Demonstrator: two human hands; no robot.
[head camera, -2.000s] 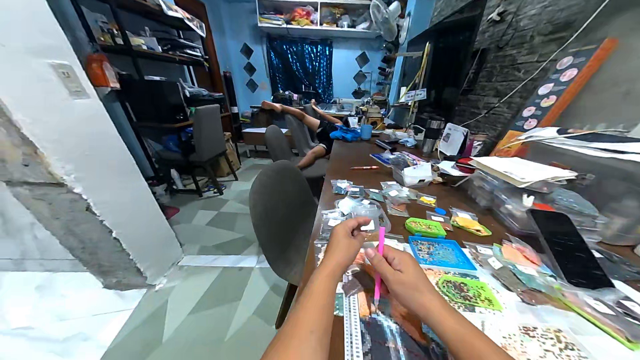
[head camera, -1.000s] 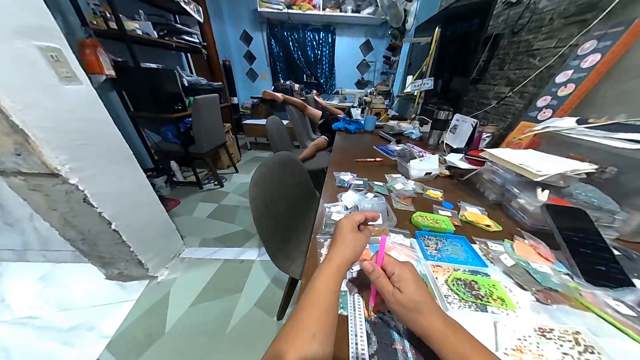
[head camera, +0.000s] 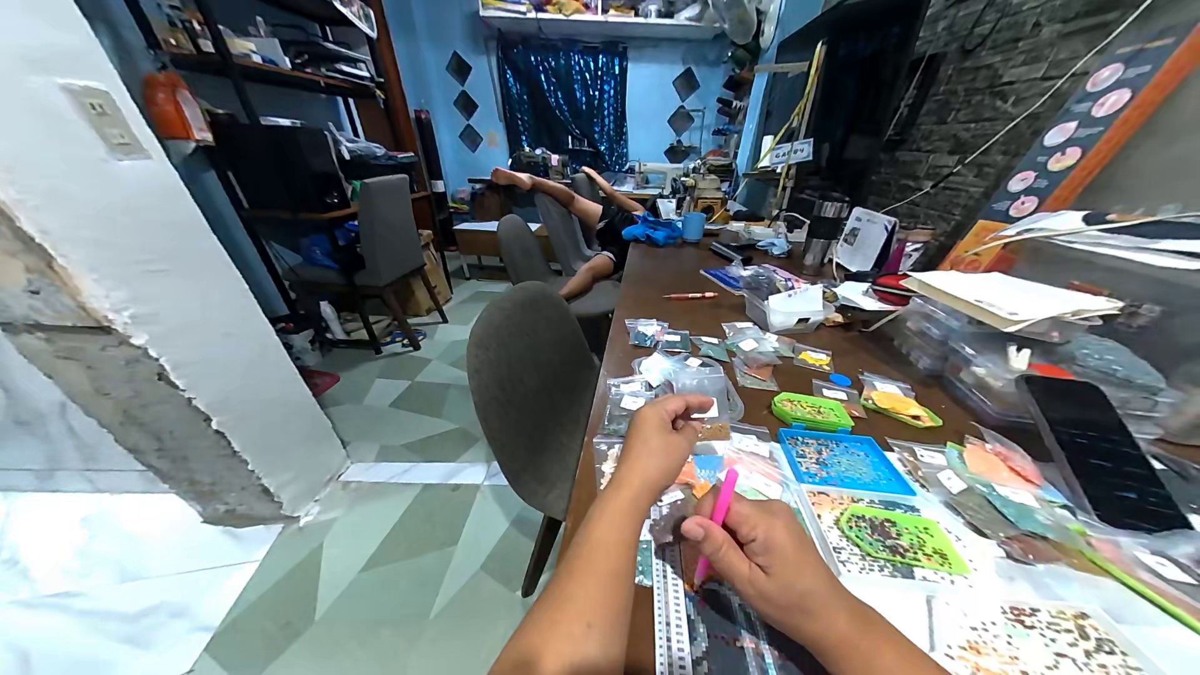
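Observation:
My right hand (head camera: 764, 553) holds a pink pen-shaped tool (head camera: 718, 525), its tip down on a dark diamond-painting canvas (head camera: 741, 628) with a white ruler-like strip (head camera: 671, 609) along its left side. My left hand (head camera: 664, 436) is raised just beyond, over small plastic bags and near a clear plastic container (head camera: 701, 378); its fingers are curled, and whether they pinch something small does not show. Right of the hands lie a blue tray (head camera: 847, 461) of small beads, a green tray (head camera: 905, 540) of dark beads and a smaller green tray (head camera: 812, 412).
Small zip bags (head camera: 750, 347) of beads cover the table's middle. A black phone (head camera: 1106, 455) and stacked clear boxes (head camera: 984, 375) are at the right. A grey chair (head camera: 532, 394) stands against the table's left edge. A person's bare legs (head camera: 562, 202) rest across chairs farther back.
My right hand stays around the pink tool over the canvas. My left hand remains close by with its fingers curled; little else has plainly changed.

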